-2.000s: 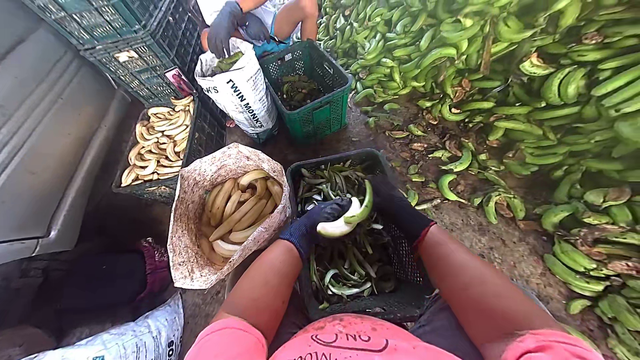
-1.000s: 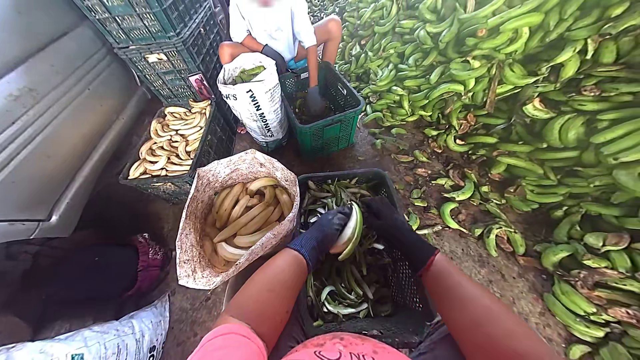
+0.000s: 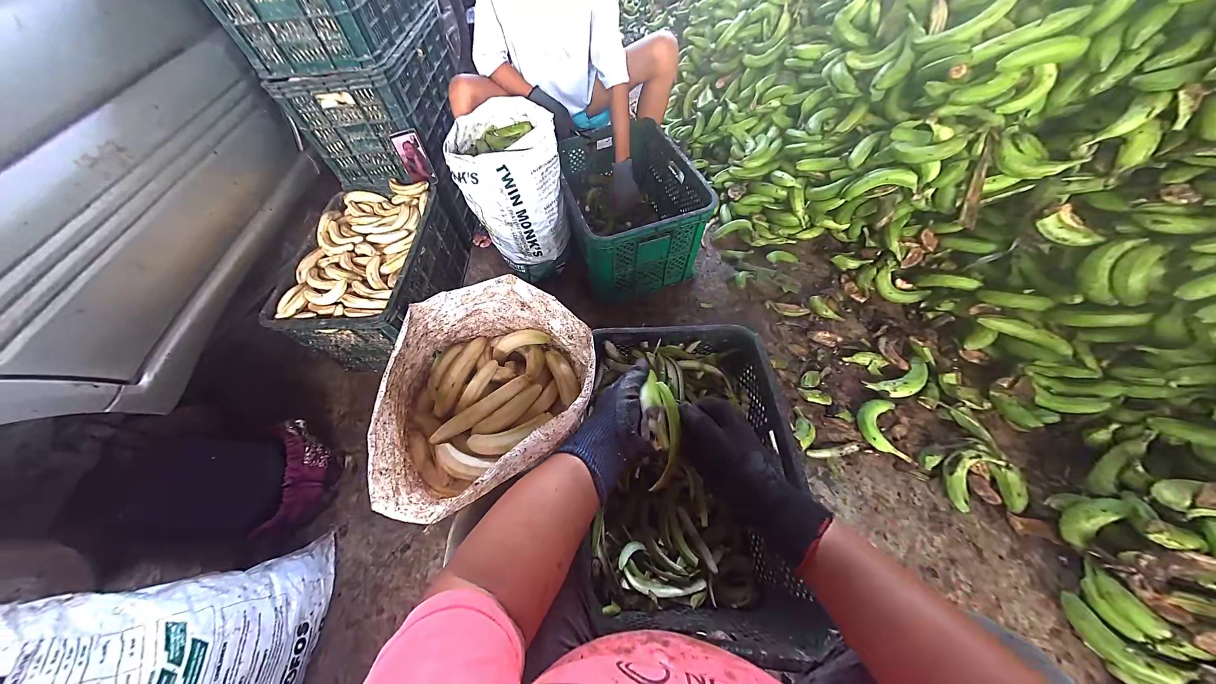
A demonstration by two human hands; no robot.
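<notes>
My left hand (image 3: 617,426), in a dark blue work glove, holds a partly peeled green plantain (image 3: 655,408) over a dark plastic crate (image 3: 777,408). Close on its right side is my right hand (image 3: 736,465), in a black glove, its fingers at a strip of green peel that hangs from the plantain; whether they grip it is hard to tell. Green and whitish peels (image 3: 679,546) lie in the crate beneath both hands. Left of the crate stands an open, stained sack (image 3: 399,446) with peeled plantains (image 3: 494,399) inside.
A person (image 3: 551,47) sits ahead, one gloved hand inside a green crate (image 3: 641,256), beside a white sack (image 3: 518,199). Stacked crates (image 3: 351,123) and a crate of peeled plantains (image 3: 356,256) stand left, near a vehicle panel (image 3: 123,209). Green plantains (image 3: 950,142) are heaped right.
The plantain between my hands showed a broad white side before; now green peel hangs down from it. The other person's hand has gone down into the green crate. The view has tilted up somewhat.
</notes>
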